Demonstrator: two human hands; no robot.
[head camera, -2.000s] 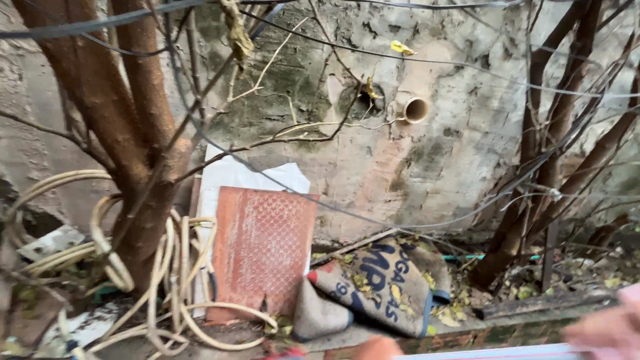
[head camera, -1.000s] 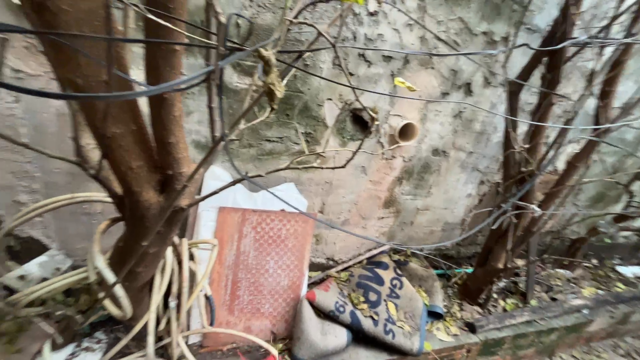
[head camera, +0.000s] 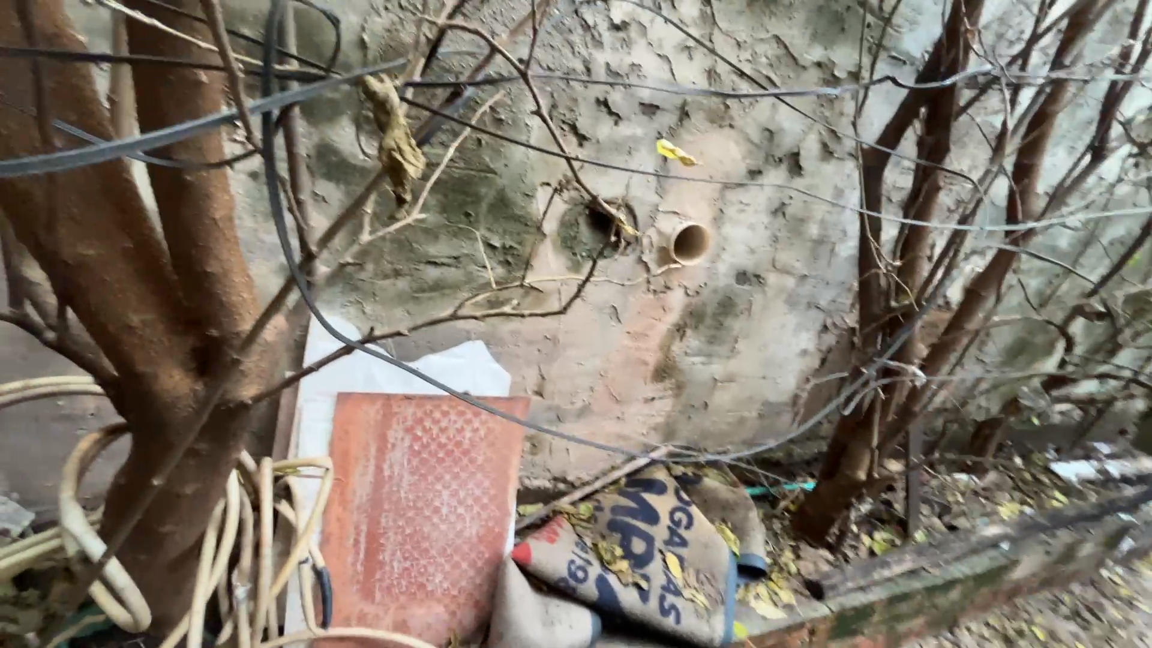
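Observation:
Neither my left hand nor my right hand shows in the head view now. A red patterned tile or panel (head camera: 423, 513) leans against the wall, with a torn white sheet (head camera: 468, 364) behind it. To its right lies a folded beige mat (head camera: 621, 549) bearing dark lettering, with yellow leaves on it. Loops of a cream-coloured hose (head camera: 229, 549) hang and lie around the base of the left tree (head camera: 184, 333). A short pipe end (head camera: 690, 243) sticks out of the wall beside a dark hole (head camera: 605, 219).
Dark cables (head camera: 720, 183) cross the view in front of a peeling plaster wall (head camera: 756, 306). Thin bare branches (head camera: 504, 313) reach out from the left. On the right, several slender trunks (head camera: 918, 198) rise behind a low mossy kerb (head camera: 981, 571) and fallen leaves.
Two seconds ago a blurred hand and a pale edge showed at the lower right, with fingertips at the bottom; these have left the view.

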